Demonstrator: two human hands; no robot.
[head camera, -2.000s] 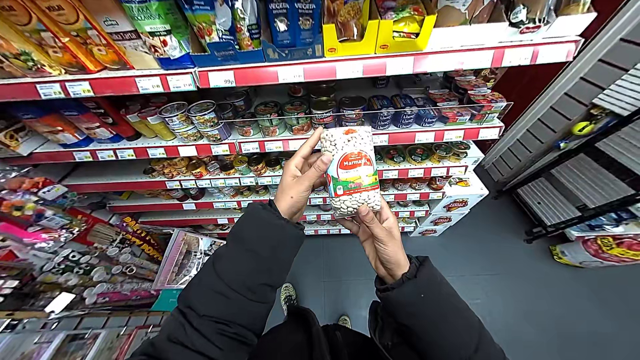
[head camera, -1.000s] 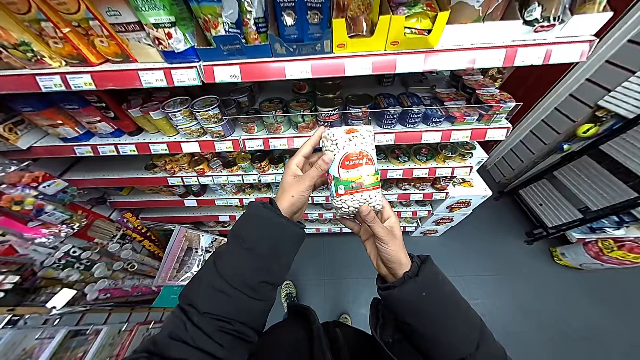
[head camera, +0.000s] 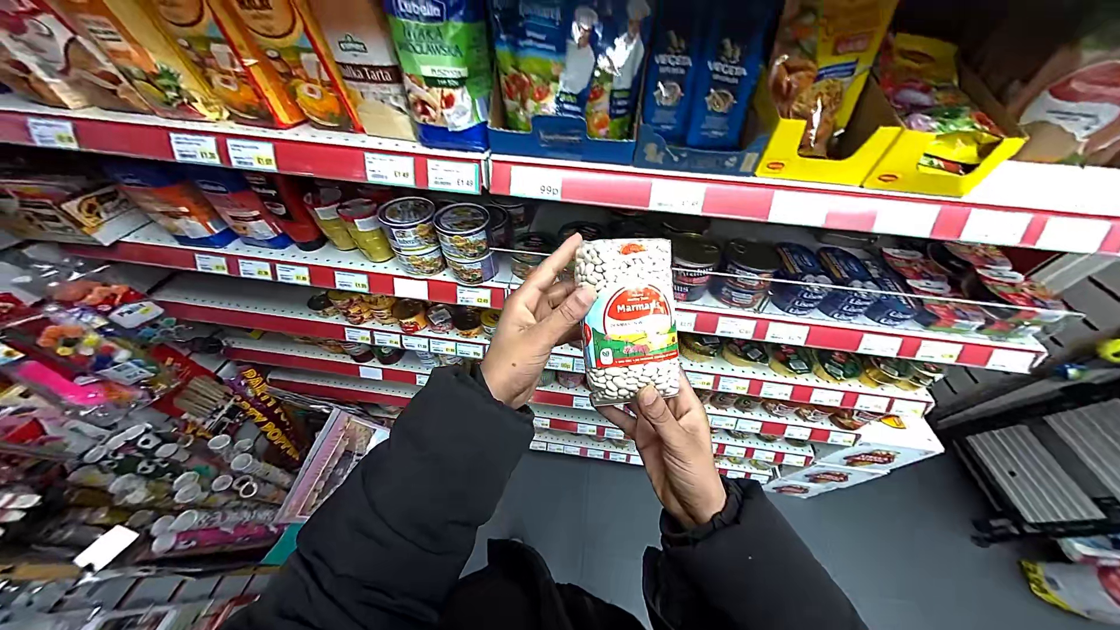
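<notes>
A clear plastic bag of white beans with a red, green and white printed label is upright in the middle of the head view, its front facing me. My left hand grips its left side, the thumb on the front near the upper left edge and the fingers behind. From below, my right hand holds the bottom right corner, thumb on the front. Behind the bag, jars and tins stand on a store shelf, partly hidden by it.
Red-edged store shelves span the view, with food packets on the top one. Party goods crowd the lower left. White cartons are stacked at the shelf's lower right end. A black step ladder stands at the right over grey floor.
Both hands keep the bag in much the same hold. The view has shifted a little, and the shelves sit slightly lower in it.
</notes>
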